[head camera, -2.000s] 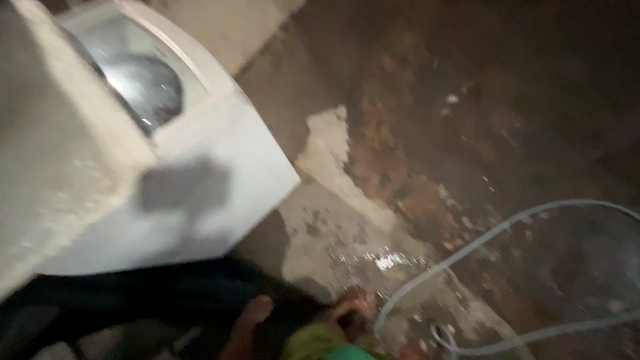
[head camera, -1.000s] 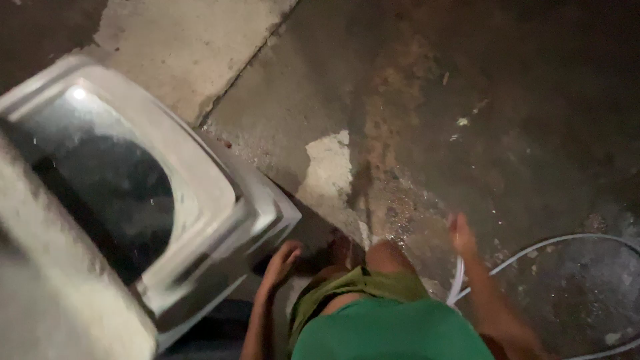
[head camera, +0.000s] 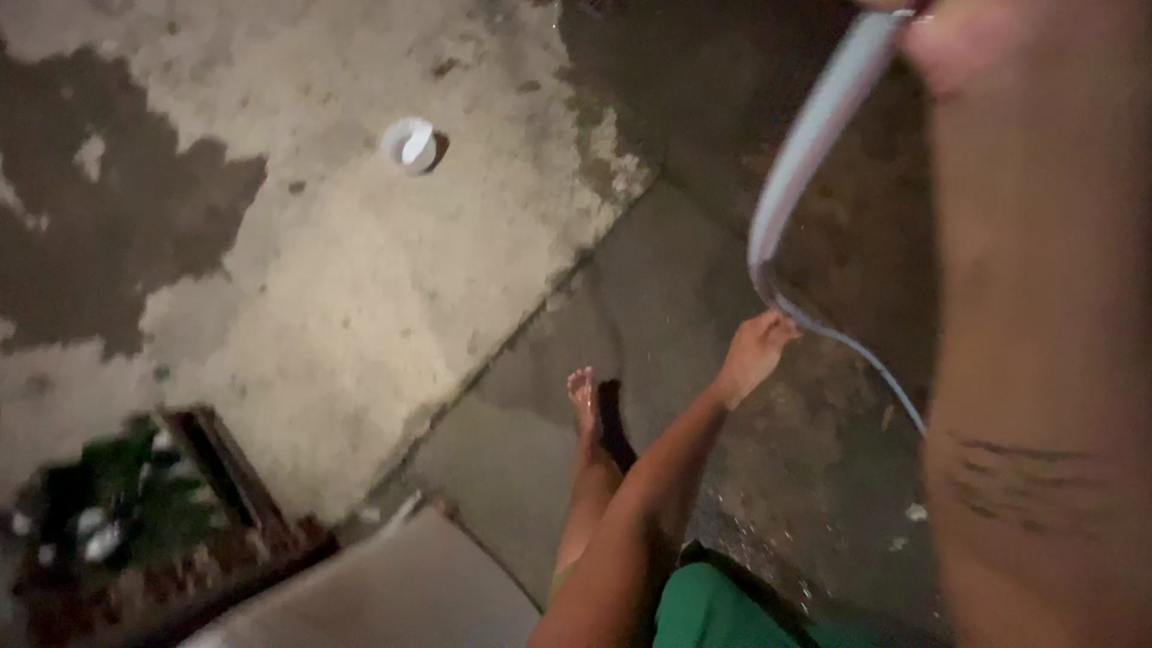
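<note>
At the top right, my right hand (head camera: 963, 40) grips a pale, flexible hose (head camera: 814, 144), its fingers partly cut off by the frame edge. My right forearm fills the right side, close to the camera. The hose hangs down in a curve to my left hand (head camera: 760, 351), whose fingers close on it near the bend. Beyond that hand, the hose runs thinner down to the right and passes behind my forearm. A bare foot (head camera: 583, 391) stands on the wet floor left of my left hand. The near part of the hose is blurred.
A small white round container (head camera: 411, 146) lies on the pale concrete (head camera: 360, 252). Lower left is a leafy plant (head camera: 126, 495) inside a brown border (head camera: 225, 468). A grey flat surface (head camera: 387, 585) juts in at the bottom. The darker floor is wet beyond a diagonal edge.
My right hand has risen close to the camera with the hose. My left hand has moved to the hose from beside the washing machine. The view has swung away from that machine.
</note>
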